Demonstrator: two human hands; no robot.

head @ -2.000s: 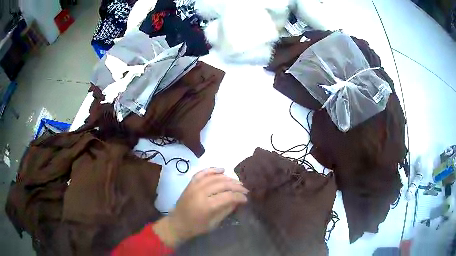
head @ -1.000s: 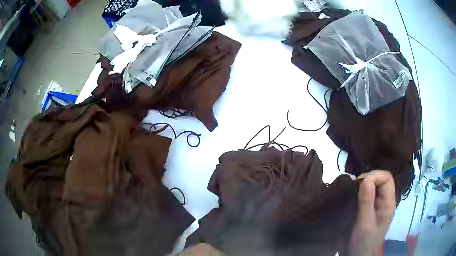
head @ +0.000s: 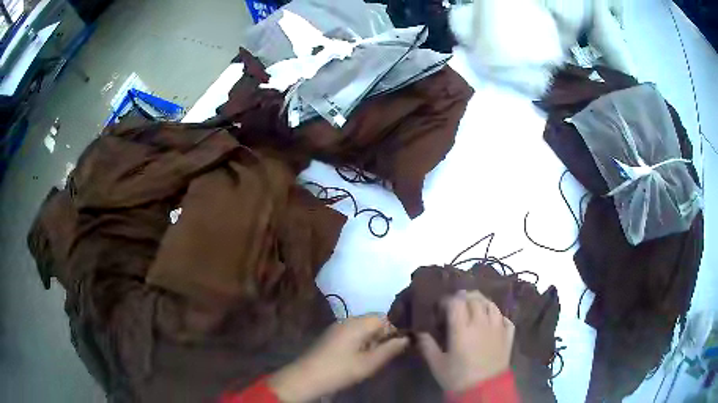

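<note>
A brown garment piece lies bunched at the near middle of the white table, with thin dark cords at its far edge. My left hand pinches brown cloth at the piece's left side, fingers together. My right hand lies on the same piece just to the right, fingers bent and slightly blurred; whether it grips cloth cannot be told. Both wrists show red sleeves. A large heap of brown pieces lies to the left, with a small white mark on it.
A grey stack tied with white lies on brown cloth at the far left. A translucent tied bundle lies on brown cloth at right. White fluffy material is at the back. A blue crate stands on the floor. Cords trail on the table.
The view has shifted, so things sit further right. My right hand has come from the piece's right side to its middle. My left hand now shows fully beside it.
</note>
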